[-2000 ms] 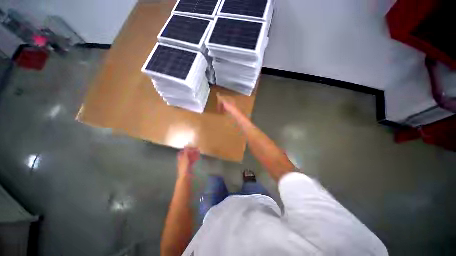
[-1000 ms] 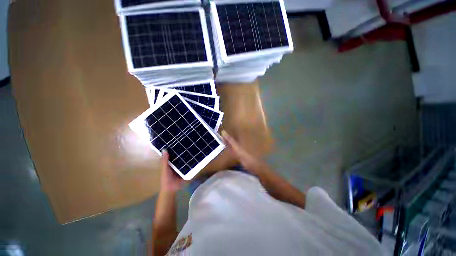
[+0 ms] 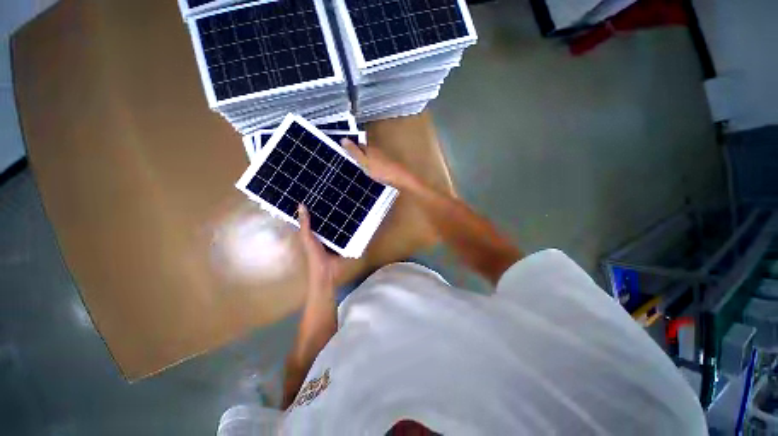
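Note:
A small solar panel [image 3: 317, 183], dark with thin white grid lines and a white border, lies tilted between my hands. White edges of one or more panels show under its lower right side. My left hand [image 3: 316, 243] grips its near edge, thumb on the face. My right hand [image 3: 371, 162] is at its far right edge; whether it grips this panel or the ones beneath is not clear. Behind it, partly covered, lie more panels [image 3: 345, 125] on the brown board table [image 3: 128, 196].
Two tall stacks stand just beyond, a left one [image 3: 266, 51] and a right one [image 3: 405, 30]. The table's right edge [image 3: 444, 162] is near my right forearm. A metal frame [image 3: 704, 315] with blue, yellow and red items stands at lower right.
The panel in my hands has moved up and slightly right. My right hand has moved from its lower right corner to its far edge. Fewer fanned panels show behind it.

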